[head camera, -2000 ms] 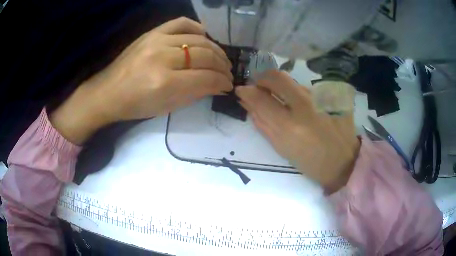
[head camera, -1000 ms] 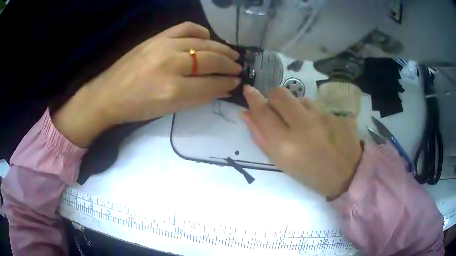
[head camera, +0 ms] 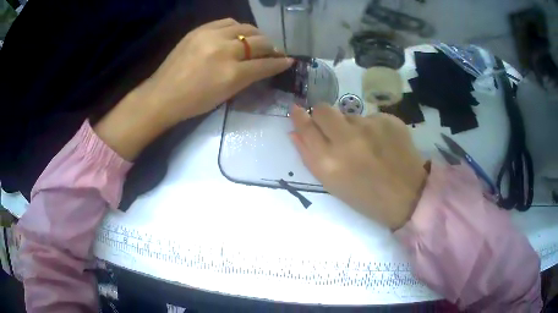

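Note:
The large black garment [head camera: 67, 79] lies at the left and reaches up to the presser foot [head camera: 301, 76] under the machine head. My left hand [head camera: 211, 70], with a ring on one finger, lies flat on the garment, fingertips just left of the foot. It presses the cloth and grips nothing that I can see. My right hand [head camera: 361, 159] is just in front of the foot, fingertips near the needle plate's front edge. Whether it holds something is hidden by its fingers. The small black patch seen earlier is not distinct now.
The machine head [head camera: 428, 30] spans the top right. Black fabric patches [head camera: 440, 85] lie right of the cream knob [head camera: 382, 85]. Snips [head camera: 468, 159] and black-handled shears [head camera: 517, 165] lie at the far right. A narrow black scrap [head camera: 297, 193] lies on the front bed edge.
The black patch in front of the foot two seconds ago has gone from view there. My left fingers have moved up and slightly back from the foot. The view has shifted, showing more of the right-hand patches.

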